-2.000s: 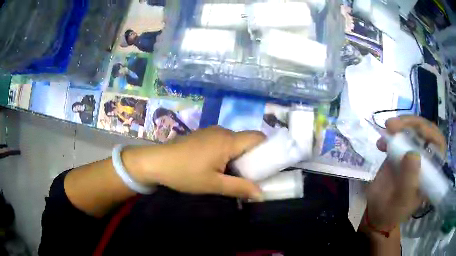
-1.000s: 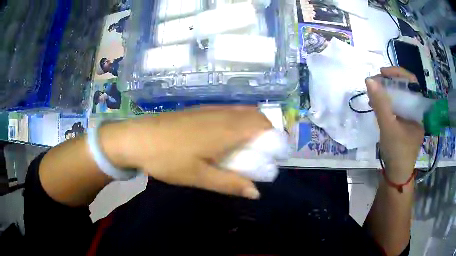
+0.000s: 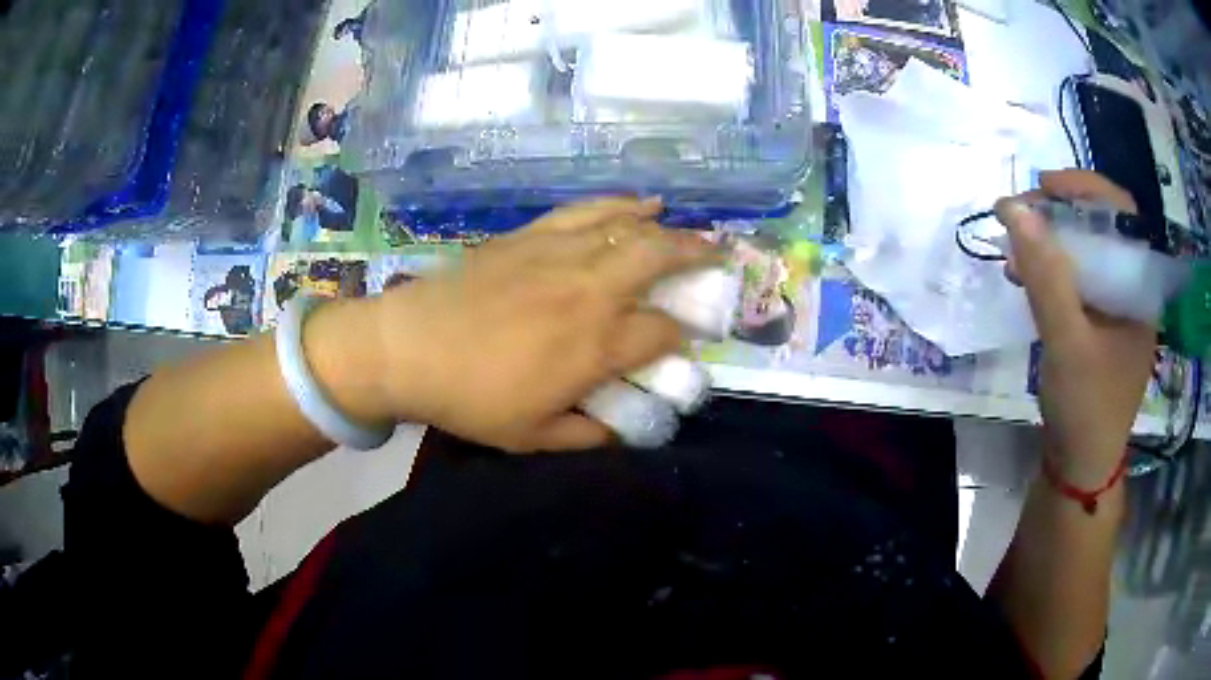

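My left hand (image 3: 531, 332) is back side up over the table's front edge and my dark-clothed lap. It holds three white housings (image 3: 697, 303), whose rounded ends stick out to the right past the fingers; the rest of them is hidden by the hand. My right hand (image 3: 1082, 306) is at the right, closed around a translucent whitish dispenser (image 3: 1122, 272) with a green rear end (image 3: 1189, 312). The dispenser's front points left, away from the housings by a wide gap; its thin tip is hard to make out.
A clear tray (image 3: 584, 153) with white housings lies behind my left hand. Stacked trays (image 3: 239, 120) with blue edges stand at the left. A crumpled white sheet (image 3: 916, 199), a black cable (image 3: 967, 239) and a black phone (image 3: 1118, 140) are at the right. Photo pictures cover the table.
The housings in my left hand are now fanned apart, with their rounded ends showing. My right hand still holds the dispenser and has shifted slightly right in the view.
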